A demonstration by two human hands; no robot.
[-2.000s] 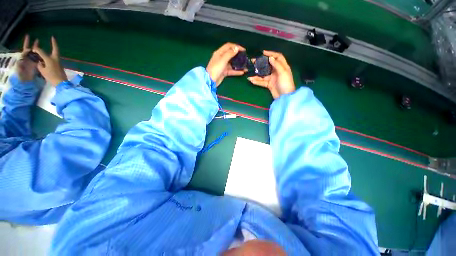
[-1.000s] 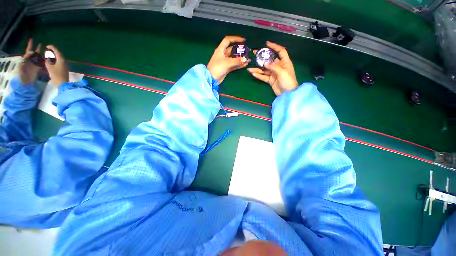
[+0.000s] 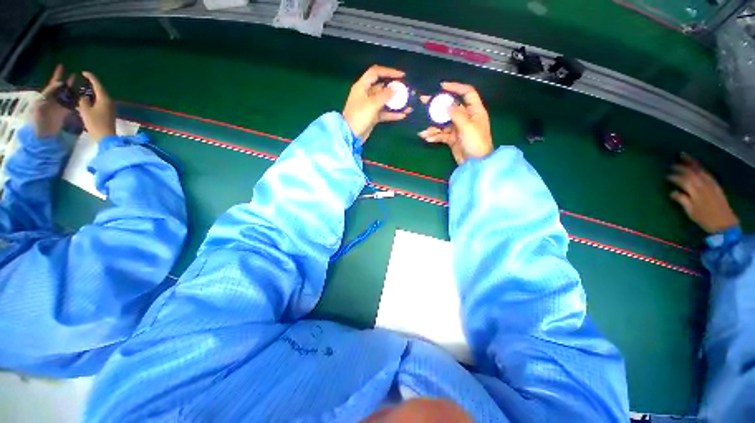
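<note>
My left hand (image 3: 372,103) holds a round unit (image 3: 397,96) between its fingers and thumb over the green conveyor belt. My right hand (image 3: 468,124) holds another round unit (image 3: 441,108) beside it, a small gap apart. Both units have black rims and faces that look bright white. Both hands are bare, above the red line tape. A white paper sheet (image 3: 420,285) lies on the bench between my forearms. A thin white pen or marker (image 3: 379,194) lies near the red line by my left sleeve, with blue cord (image 3: 358,240) below it.
Black units (image 3: 613,142) lie on the conveyor belt (image 3: 273,83) at right. A neighbour's hand (image 3: 702,194) reaches over the belt at far right. Another person (image 3: 99,107) at left holds dark units. An aluminium rail (image 3: 381,33) with black clips (image 3: 565,69) runs beyond the belt.
The faces of both held units turned from dark, then patterned, to bright white. A neighbour's hand and sleeve came in at right, where a unit and a white pronged fixture showed before.
</note>
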